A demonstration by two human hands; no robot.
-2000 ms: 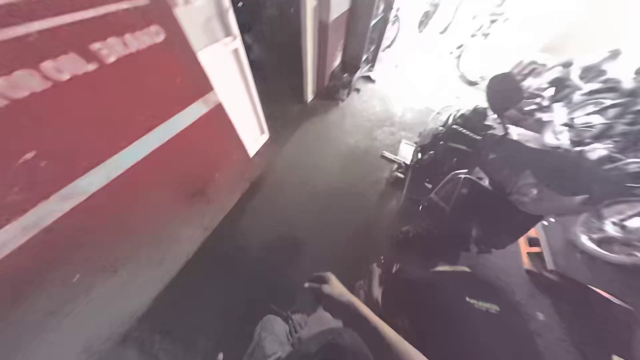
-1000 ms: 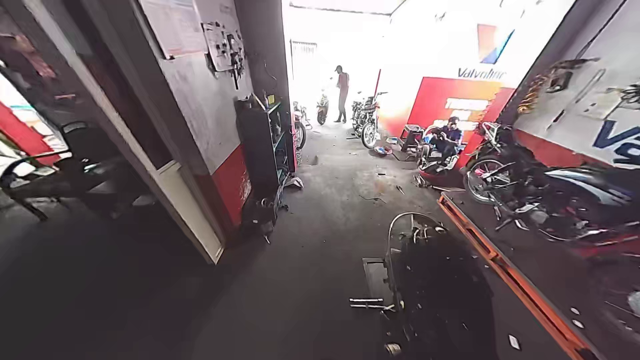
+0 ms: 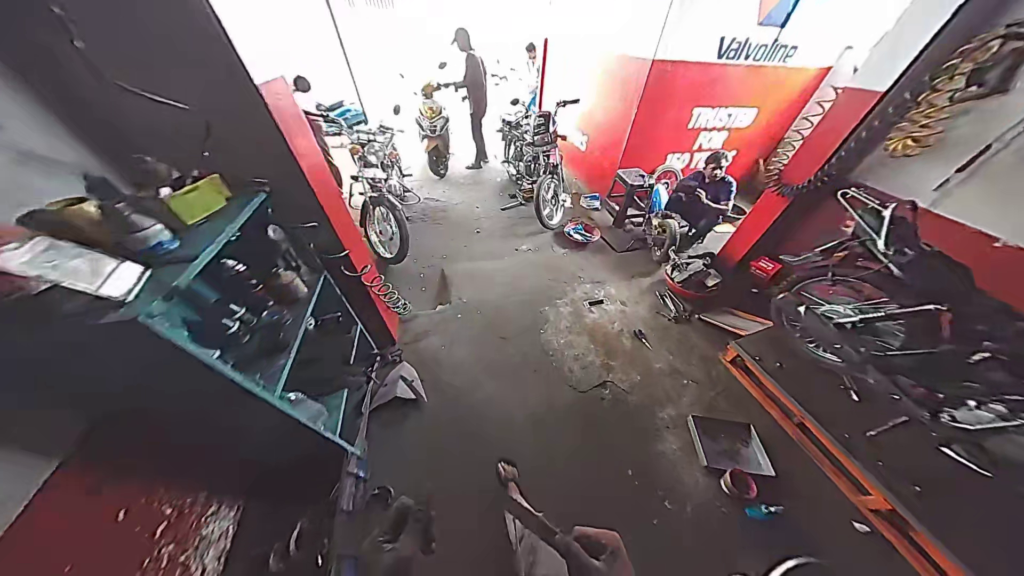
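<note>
At the bottom edge, right of centre, is my right hand [image 3: 600, 548], blurred and partly cut off. Its fingers look bent, but whether they grip anything is unclear. Beside it a dark, long shape [image 3: 532, 516] runs up and left to a rounded end; I cannot tell if it is a held object or part of my leg and foot. Pale cloth shows just below that shape. My left hand cannot be made out. Nearest on the floor to the right are a shallow metal tray [image 3: 730, 446], a small red round container [image 3: 738, 484] and a blue-green item [image 3: 764, 510].
A teal shelf unit [image 3: 276, 392] stands left, with a coiled hose [image 3: 384, 292] beyond. An orange-edged platform [image 3: 816, 436] bearing motorcycle parts lies right. Ahead are parked motorcycles [image 3: 550, 176], a standing person [image 3: 474, 100] and a seated person [image 3: 708, 196] near a wheel. Pliers [image 3: 642, 338] lie on the floor.
The view has turned and moved forward past the black machine. The shelf unit and parked motorcycles are nearer. My right hand shows at the bottom, where one second ago no hand was visible.
</note>
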